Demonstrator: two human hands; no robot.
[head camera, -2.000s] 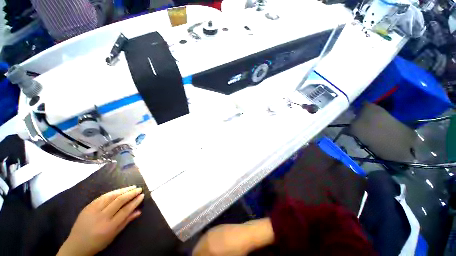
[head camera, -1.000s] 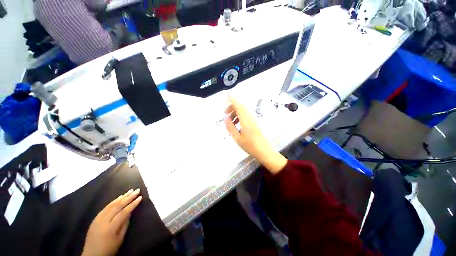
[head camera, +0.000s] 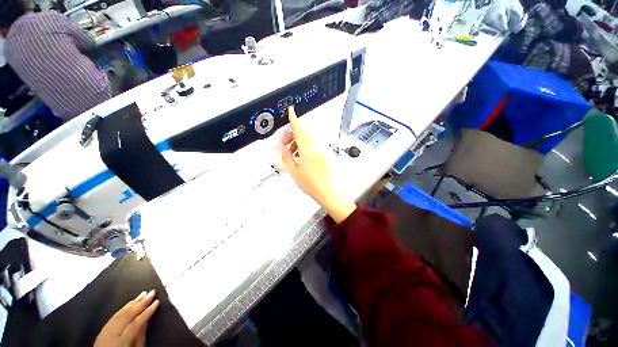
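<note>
My left hand (head camera: 129, 322) lies on the dark fabric panel (head camera: 85, 298) at the lower left, fingers extended and holding nothing. The panel reaches the presser foot area (head camera: 118, 244) of the white sewing machine. My right hand (head camera: 305, 159) is raised in front of the machine arm, one finger extended at the lower edge of the black control panel (head camera: 261, 122) right of its round dial. The other fingers are curled; whether they hold something small is unclear. Small white pieces (head camera: 26, 279) lie on dark fabric at the left edge.
A dark strip (head camera: 135, 152) hangs over the machine arm. Brown (head camera: 434, 240) and navy (head camera: 511, 271) panels rest on blue crates at right. A ruler strip (head camera: 261, 281) edges the table. A chair (head camera: 491, 162) and blue crate (head camera: 518, 98) stand right. A person in a striped shirt (head camera: 54, 61) is upper left.
My right hand has come up from the table's front edge to the control panel, extending a finger. My left hand stays on the dark panel. The view has shifted right.
</note>
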